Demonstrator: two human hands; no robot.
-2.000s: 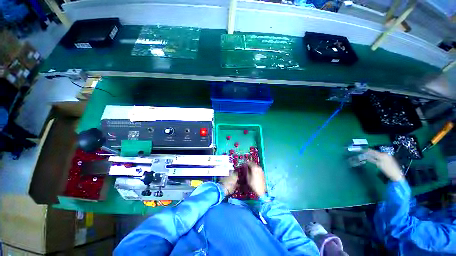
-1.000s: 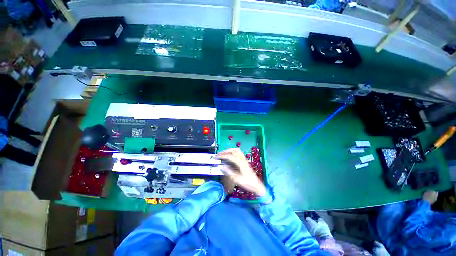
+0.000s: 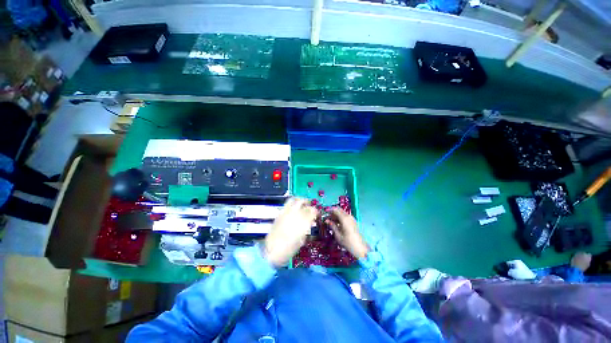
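My left hand (image 3: pixel 289 231) is over the right end of the pale feed rail (image 3: pixel 254 213), beside the green parts tray. My right hand (image 3: pixel 344 231) is over the green tray (image 3: pixel 356 187), its fingers near those of my left hand. Small red components (image 3: pixel 325 251) lie heaped in the near part of the tray, with a few loose at its far end. The fingertips of both hands are blurred, and whether either holds a component cannot be told. The machine (image 3: pixel 218 167) stands left of the tray, its red button lit.
An open carton (image 3: pixel 63 208) of red parts is at the left end of the rail. A blue bin (image 3: pixel 328 137) stands behind the tray. Black trays (image 3: pixel 526 151) and small white pieces (image 3: pixel 492 214) are at right. Gloved hands (image 3: pixel 429 280) and a coworker's pinkish sleeve are at the bench's near right edge.
My left hand has moved up over the rail end. My right hand has moved right from the rail end to above the tray. A coworker's gloved hands and pinkish sleeves have come in at lower right.
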